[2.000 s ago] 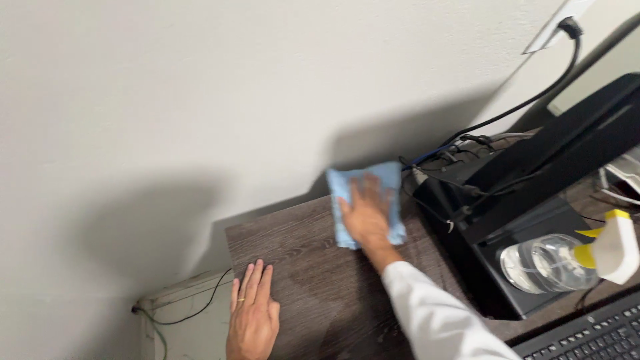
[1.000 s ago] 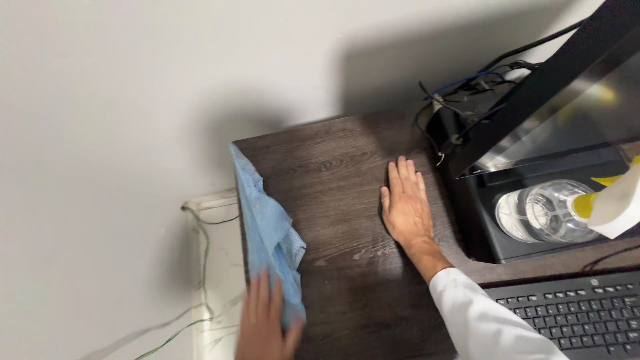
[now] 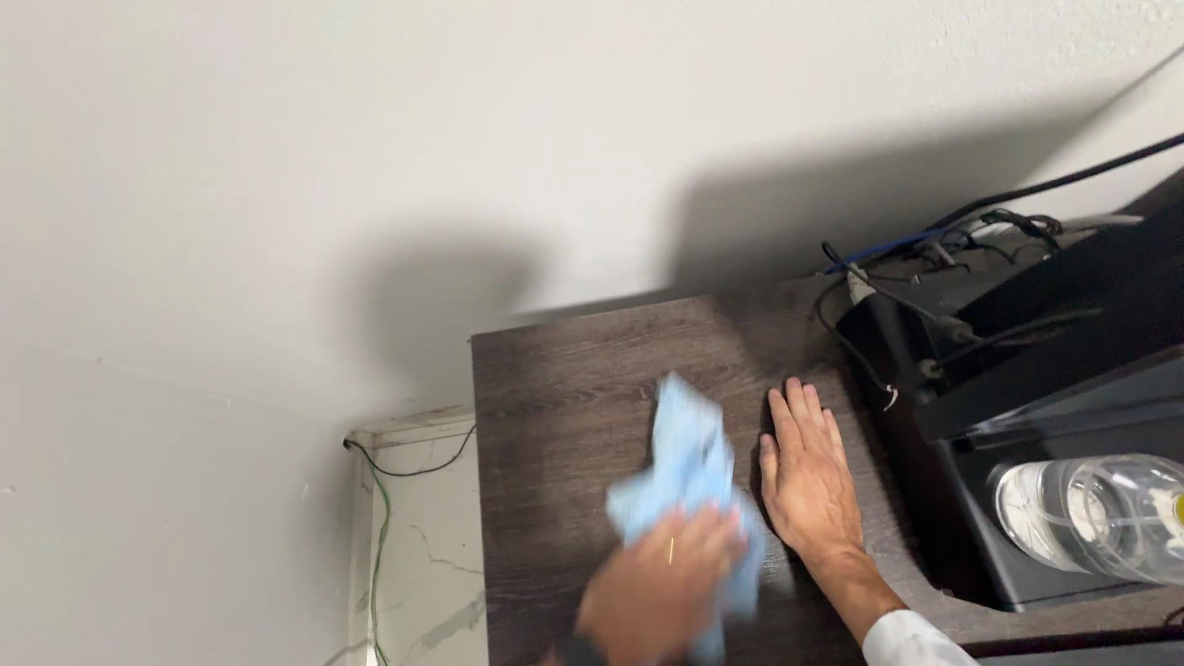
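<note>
My left hand (image 3: 661, 578), blurred and with a ring on one finger, presses on a light blue cloth (image 3: 689, 444) spread over the dark wood-grain desktop (image 3: 555, 407). Whether its fingers grip the cloth is hard to see. Just right of the cloth, my right hand (image 3: 809, 476) lies flat on the wood with its fingers apart and nothing in it. A white sleeve covers the right forearm.
At the right stand a black monitor and base (image 3: 971, 518), with a clear plastic bottle (image 3: 1091, 518) on the base. Tangled cables (image 3: 953, 240) run behind it along the wall. Thin cords (image 3: 381, 527) hang left of the desk's edge.
The cloth and my left hand have moved from the desk's left edge toward its middle, beside my right hand. Two seconds ago the right hand was on the cloth; it now lies bare on the wood.
</note>
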